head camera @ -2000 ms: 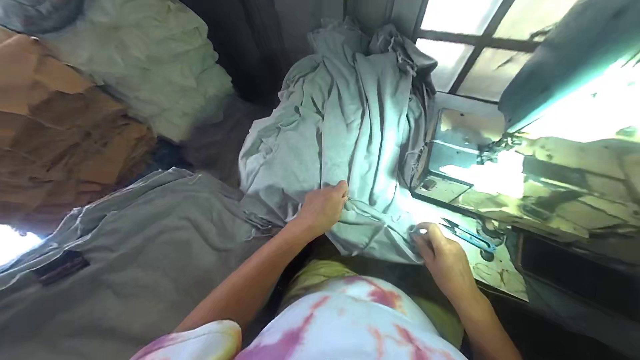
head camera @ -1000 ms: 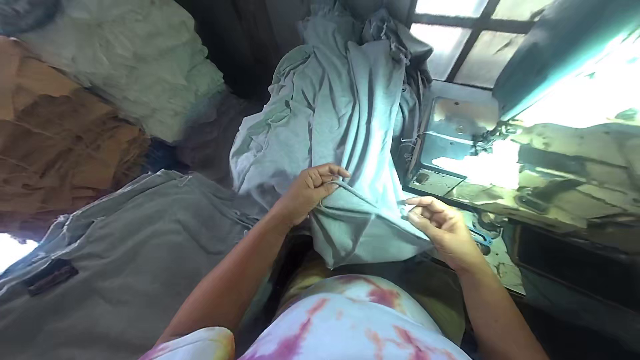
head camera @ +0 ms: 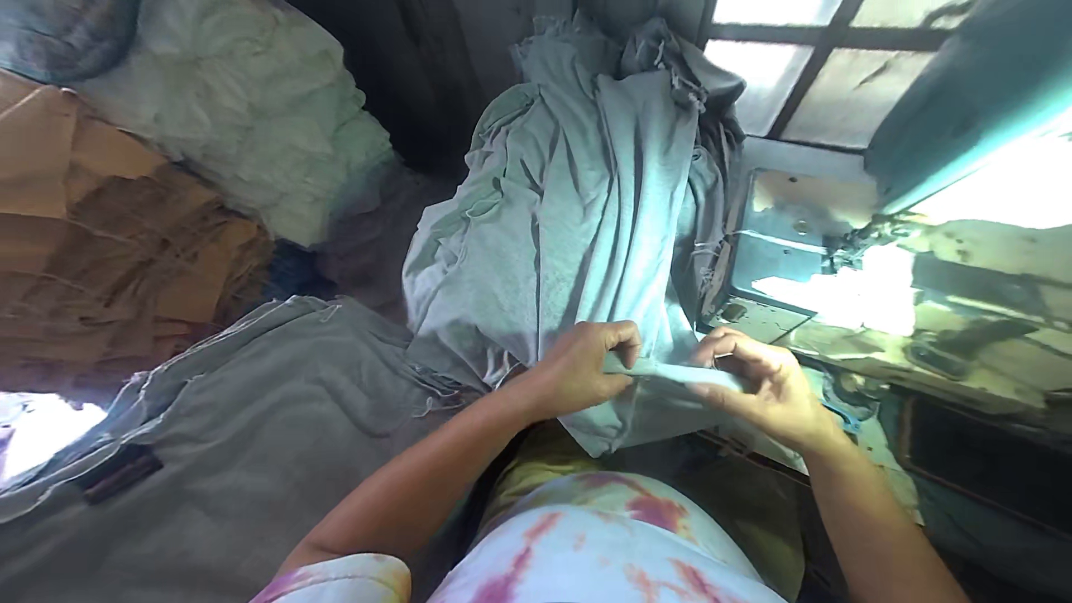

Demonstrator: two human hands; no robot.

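Observation:
A heap of light grey knit fabric (head camera: 569,234) hangs down in front of me, its lower edge near my lap. My left hand (head camera: 590,368) pinches a folded edge of this fabric between thumb and fingers. Close by on the right, my right hand (head camera: 758,385) holds the same edge, thumb below and fingers curled above. A narrow pale strip of the fold stretches between the two hands. Partly behind my right wrist lies a blue-handled tool (head camera: 844,417), mostly hidden.
A sewing machine (head camera: 796,226) stands on the right under a bright lamp, beside a window (head camera: 821,75). Dark grey fabric (head camera: 276,444) with loose threads spreads at the left. Behind it are brown fabric pieces (head camera: 109,243) and a pale fabric pile (head camera: 251,109).
My right hand was beside the blue tool on the machine table two seconds ago; it has since moved up and left onto the fabric. Both hands now hold the folded edge closer together.

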